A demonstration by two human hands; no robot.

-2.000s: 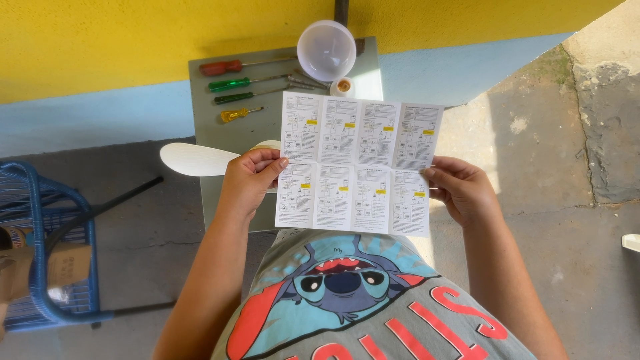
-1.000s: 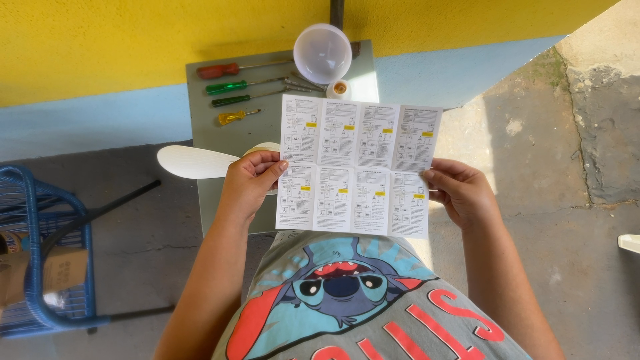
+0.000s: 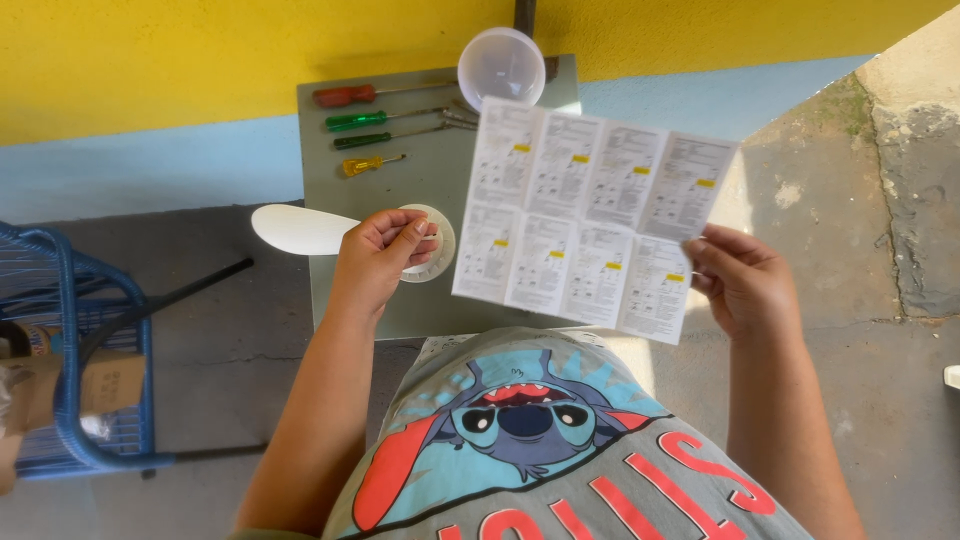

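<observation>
My right hand (image 3: 742, 281) grips the right edge of a creased, printed paper sheet (image 3: 577, 217), which tilts down to the right. Apart from the sheet, my left hand (image 3: 386, 259) is curled over a white round plastic part (image 3: 435, 244) on the table; whether its fingers touch that part I cannot tell. A white fan blade (image 3: 300, 230) reaches out to the left from behind this hand. Farther back lie a red-handled screwdriver (image 3: 345, 95), two green-handled ones (image 3: 356, 120) and a short yellow-handled screwdriver (image 3: 364, 165). A translucent white bowl (image 3: 501, 69) is behind the sheet.
The grey-green table (image 3: 375, 319) stands against a yellow and light blue wall. To the left is a blue corded chair (image 3: 67, 322) with a cardboard box (image 3: 112, 382) on it. Metal tool ends (image 3: 459, 118) show beside the sheet. Cracked concrete floor lies at the right.
My left hand has let go of the sheet's left edge. The sheet, held by my right hand alone, has shifted right and tilted, uncovering the white round part.
</observation>
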